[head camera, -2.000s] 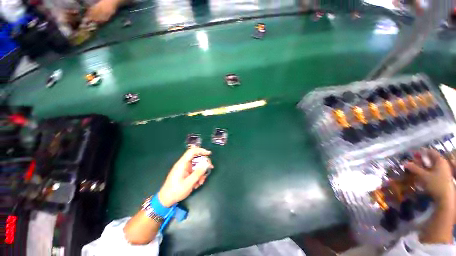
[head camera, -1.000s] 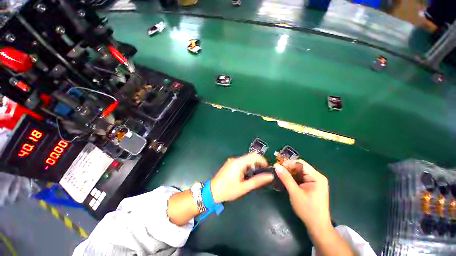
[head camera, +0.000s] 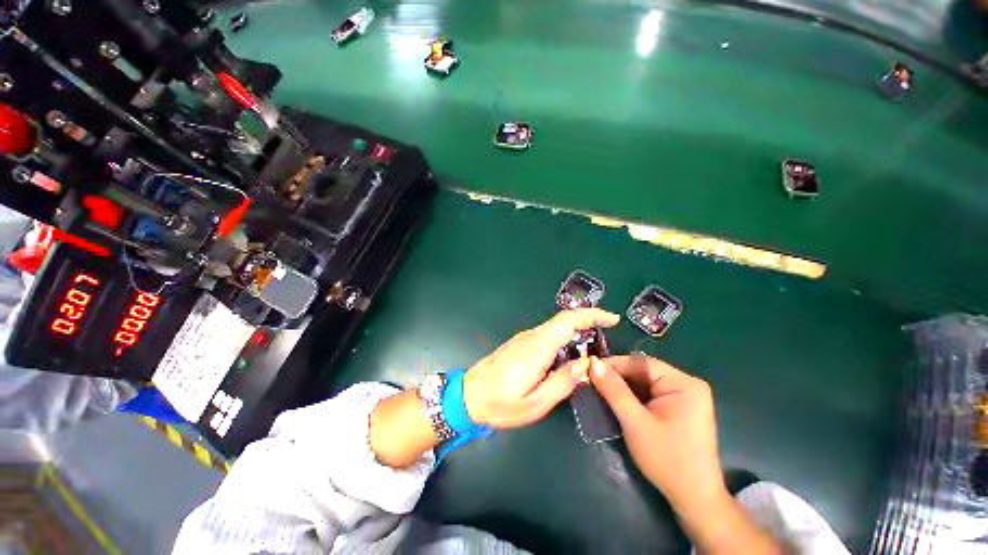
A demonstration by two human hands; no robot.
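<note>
My left hand (head camera: 525, 374), with a blue wrist strap (head camera: 460, 407), holds a small watch housing (head camera: 585, 345) between thumb and fingers. My right hand (head camera: 655, 410) meets it, its fingertips pinching near the orange flex cable (head camera: 584, 366) at the housing's lower edge. A dark screen module (head camera: 596, 415) with a light rim hangs below the fingertips. The fingers partly hide the housing and cable. Two more watch housings, one at the left (head camera: 581, 291) and one at the right (head camera: 654, 311), lie on the green bench just beyond my hands.
The black press fixture (head camera: 358, 233) with red-tipped clamps and a red digital display (head camera: 103, 314) stands at left, a grey module on its near station. A clear blister tray (head camera: 932, 434) is at right. Several housings lie on the green belt (head camera: 650, 119) beyond the yellowish strip (head camera: 720, 247).
The dark module, earlier held up between my hands, now hangs below them, and a housing shows in my left fingers. The view has shifted slightly. The display's digits have changed.
</note>
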